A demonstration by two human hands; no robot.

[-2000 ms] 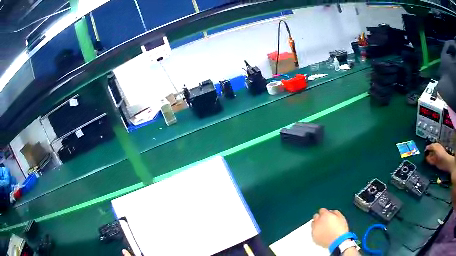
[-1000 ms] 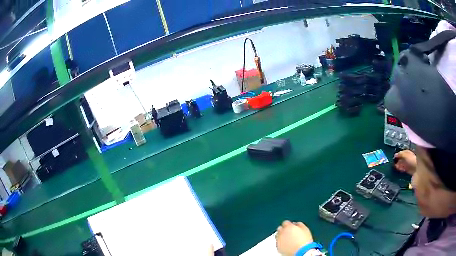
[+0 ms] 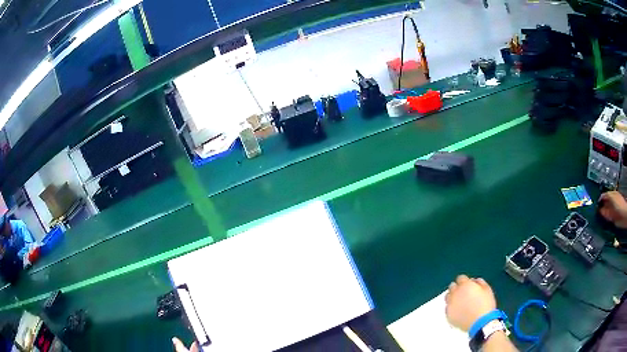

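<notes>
A blue-edged clipboard [image 3: 371, 297] with white paper [image 3: 268, 275] lies slanted at the lower middle, its dark-edged clip [image 3: 192, 315] on the left. The paper is too bright to read. My left hand [image 3: 183, 345] is cut off by the bottom edge. Its fingertips are at the clip side and hold the board. At the board's lower edge a small pale blurred shape [image 3: 356, 338] shows. It may be a finger of my right hand or a pen. The rest of my right hand is hidden or out of the picture.
At right, a hand with blue wristband [image 3: 471, 302], apparently a neighbour's, rests on loose paper [image 3: 419, 326]. Beside it are a blue cable [image 3: 517, 320], two grey-black units [image 3: 540, 265], a colour card [image 3: 576, 197] and a power supply [image 3: 606, 150]. A black housing [image 3: 445, 168] lies beyond the clipboard.
The view swung right, then back left. The neighbour's head, seen a second ago, is out of view. The pale shape no longer overlaps the paper. The units and the wristbanded hand have stayed in place.
</notes>
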